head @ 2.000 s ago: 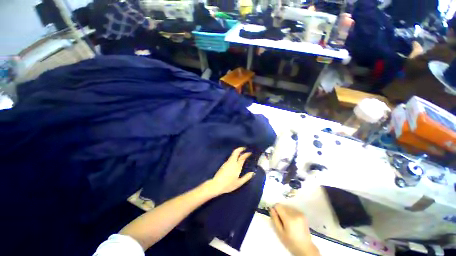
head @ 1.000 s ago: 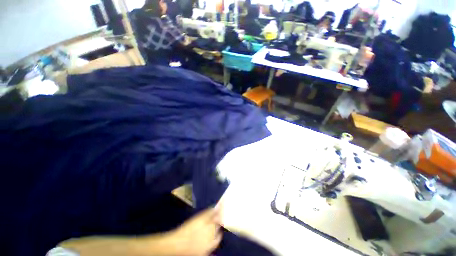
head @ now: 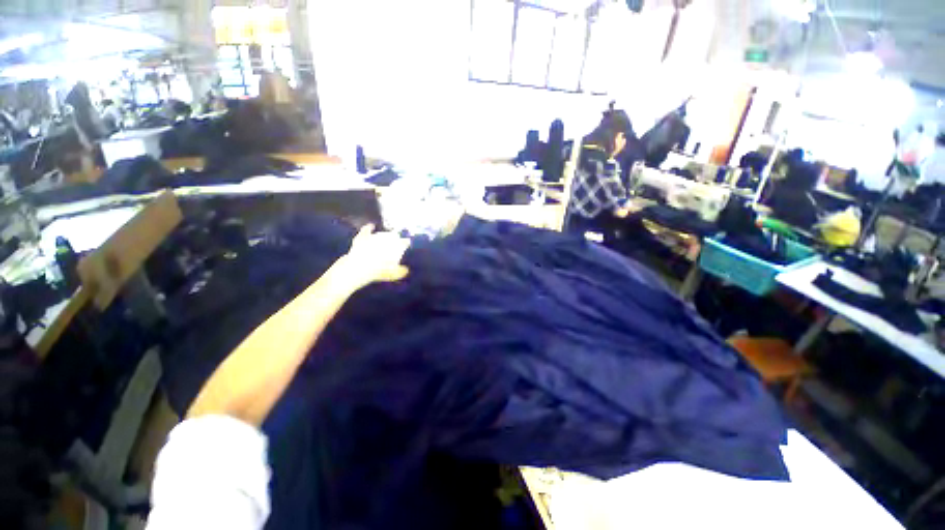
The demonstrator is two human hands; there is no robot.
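Observation:
The large rumpled navy garment pile fills the middle of the view and hangs down at the left and front. My left hand is at the far left part of the pile, arm stretched forward, with its fingers at the cloth. The image is too blurred to tell whether the fingers grip the cloth. My right hand is not in view. The sewing machine is out of the picture.
The white sewing table shows at the lower right. A wooden board stands at the left. A turquoise basket, an orange-brown stool and a person in a checked top are beyond the pile.
The view has swung left, and the machine has left the picture. My left hand has moved from the table side to the far left of the pile. My right hand has gone out of view.

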